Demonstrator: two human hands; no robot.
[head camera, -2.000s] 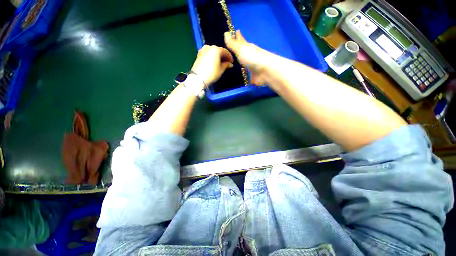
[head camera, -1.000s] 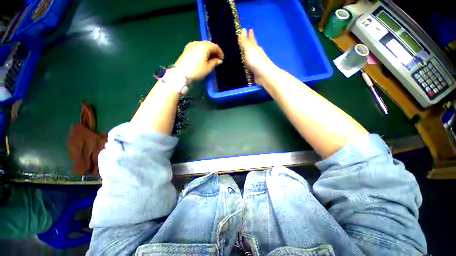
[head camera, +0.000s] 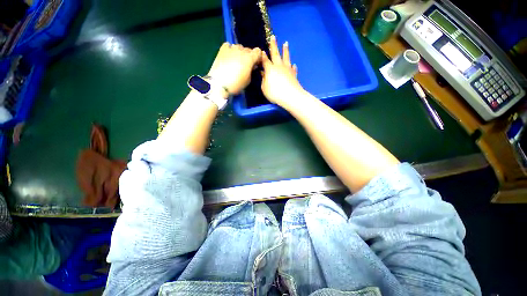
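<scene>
A blue tray (head camera: 320, 49) lies in front of me. A packed row of black leads (head camera: 247, 26) with a gold edge runs along its left side. My left hand (head camera: 236, 65) is over the row at the tray's left wall, with its fingers curled. My right hand (head camera: 279, 72) is on the row's gold edge side, its fingers spread and its thumb side near my left fingertips. Both hands hide the lower part of the row. Whether my left fingers hold any leads cannot be seen. Part of a loose pile with gold tips (head camera: 162, 123) shows beside my left forearm.
Red-brown crumpled cloth (head camera: 99, 173) lies at the left. Other blue trays (head camera: 34, 34) stand far left. A scale (head camera: 462, 58), a green roll (head camera: 382, 26), a whitish roll (head camera: 404, 63) and a pen (head camera: 427, 105) are at the right. A metal edge (head camera: 277, 188) borders the green bench.
My hands have come together over the row; they were apart on either side of it a second ago. My right fingers have spread. The view has shifted slightly.
</scene>
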